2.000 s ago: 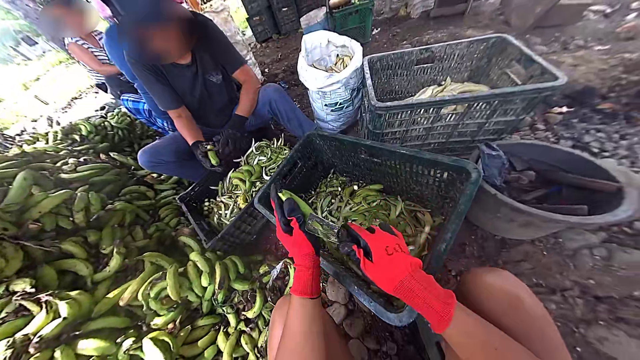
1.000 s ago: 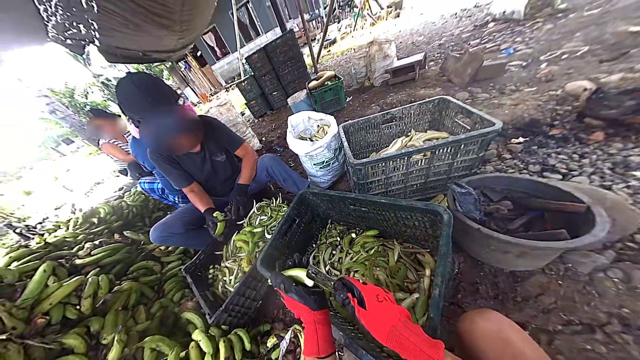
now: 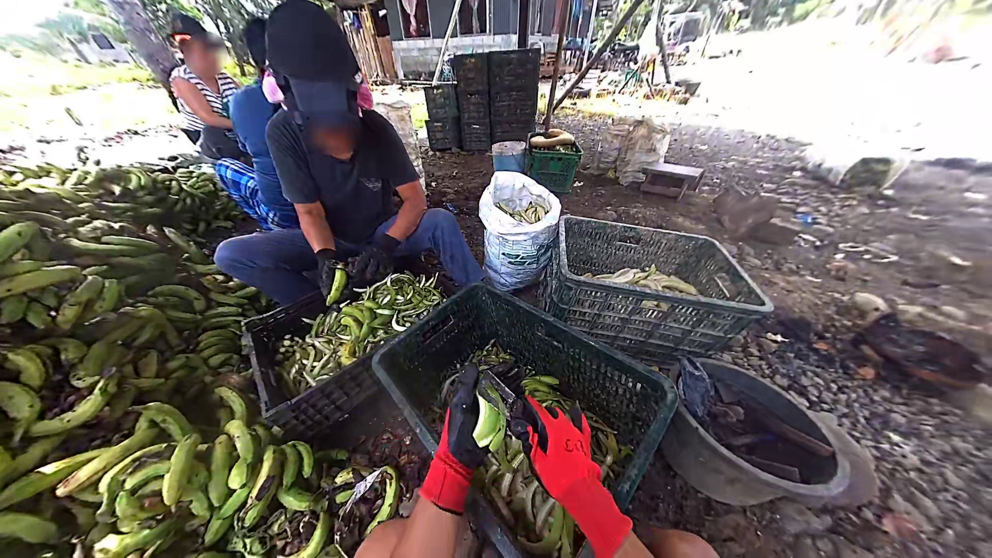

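Observation:
My left hand (image 3: 459, 434), in a red and black glove, grips a partly peeled green banana (image 3: 489, 418). My right hand (image 3: 559, 446), gloved alike, is closed on a dark tool, probably a peeler or knife, whose blade (image 3: 500, 387) lies against the banana's upper end; its kind cannot be told. Both hands are over a dark green plastic crate (image 3: 651, 395) holding strips of green peel (image 3: 535, 496). Left of it stands a lower black crate (image 3: 325, 403) with more peels. Heaped green bananas (image 3: 178, 465) cover the ground at the left.
A co-worker (image 3: 341, 178) in dark gloves sits across, holding a green banana. Two other people sit behind. A white sack (image 3: 518, 256), a crate with peeled bananas (image 3: 659, 318) and a grey basin (image 3: 759, 492) with dark items stand beyond and right. Stacked crates (image 3: 496, 101) are at the back.
The view has tilted and shifted strongly. The banana in my left hand now points upright, where a second ago it lay more sideways with its pale end at the left.

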